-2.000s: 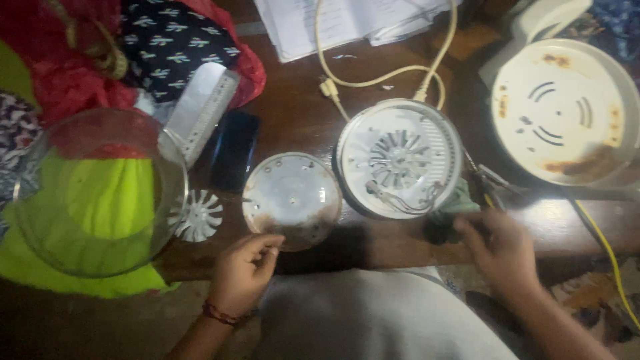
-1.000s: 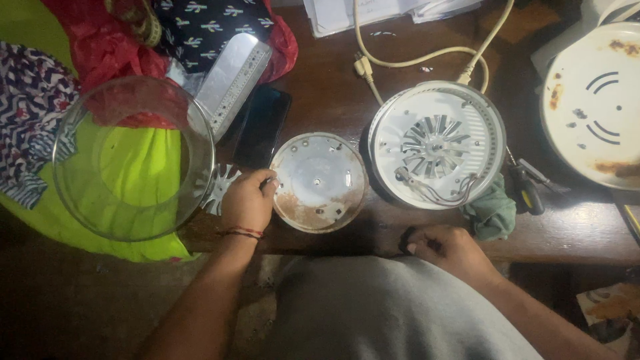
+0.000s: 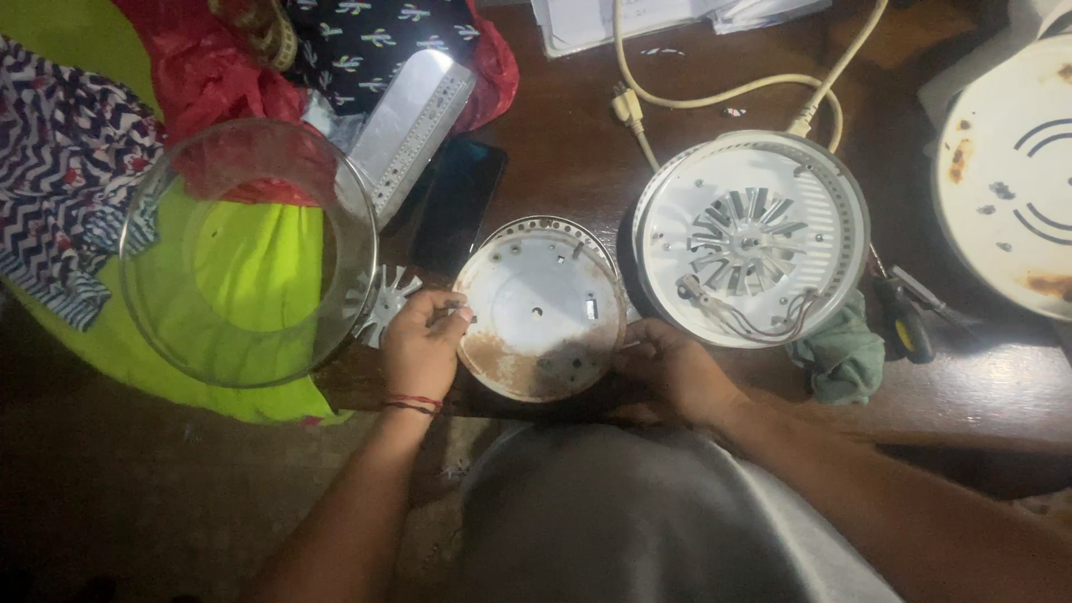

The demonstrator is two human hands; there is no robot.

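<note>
A round metal plate (image 3: 536, 293), rusted along its lower part, is tilted up between my hands near the table's front edge. A ring with small holes shows behind its top rim. My left hand (image 3: 429, 327) pinches the plate's left edge, and my right hand (image 3: 662, 356) grips its right edge. To the right sits a round white appliance housing (image 3: 846, 251) with a metal fan wheel (image 3: 748, 243) and loose wires in it. A second metal fan wheel (image 3: 385, 303) lies just left of my left hand, partly under the rim of a clear round glass cover (image 3: 368, 243).
A dark phone (image 3: 459, 201) and a silver ruler-like bar (image 3: 419, 126) lie behind the plate. Bright green cloth (image 3: 251, 276) spreads at left. A cream power cord (image 3: 712, 102), papers (image 3: 620, 17), a green rag (image 3: 842, 356), a yellow-black tool handle (image 3: 909, 331) and a rust-stained white cover (image 3: 988, 167) surround the housing.
My right hand has moved left from beside the green rag and taken hold of the plate's right edge. The plate, flat on the table before, is now lifted and tilted.
</note>
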